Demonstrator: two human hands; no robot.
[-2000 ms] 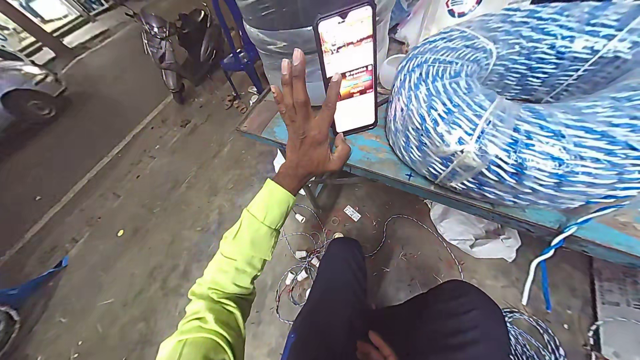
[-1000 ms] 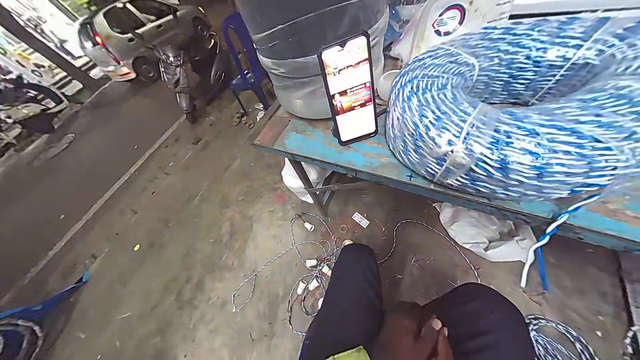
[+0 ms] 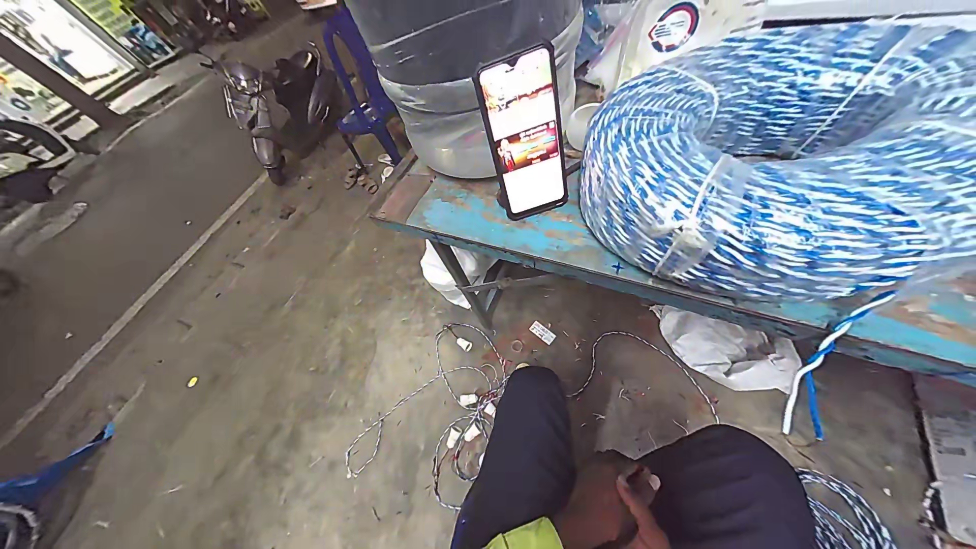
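My left hand (image 3: pixel 591 488), below a yellow-green sleeve, rests between my knees at the bottom of the view. Against it lies my right hand (image 3: pixel 644 507), partly seen; the fingers of both are largely hidden in shadow, and I cannot tell whether they hold anything. A lit smartphone (image 3: pixel 526 137) leans upright on the blue-painted bench (image 3: pixel 465 210), against a dark drum wrapped in clear film (image 3: pixel 473 84). To its right sits a large plastic-wrapped coil of blue and white twisted wire (image 3: pixel 762 221), one end hanging over the edge.
Thin twisted wires with white connectors (image 3: pixel 468 399) lie on the floor by my left knee. White bags (image 3: pixel 724 354) sit beneath the bench. A blue plastic chair (image 3: pixel 370 118) and a parked scooter (image 3: pixel 267 107) stand beyond. Another wire coil (image 3: pixel 846 511) lies at lower right.
My left hand was up at the phone screen two seconds ago; it has come down between my knees, beside my right hand. A car at the upper left has gone from view.
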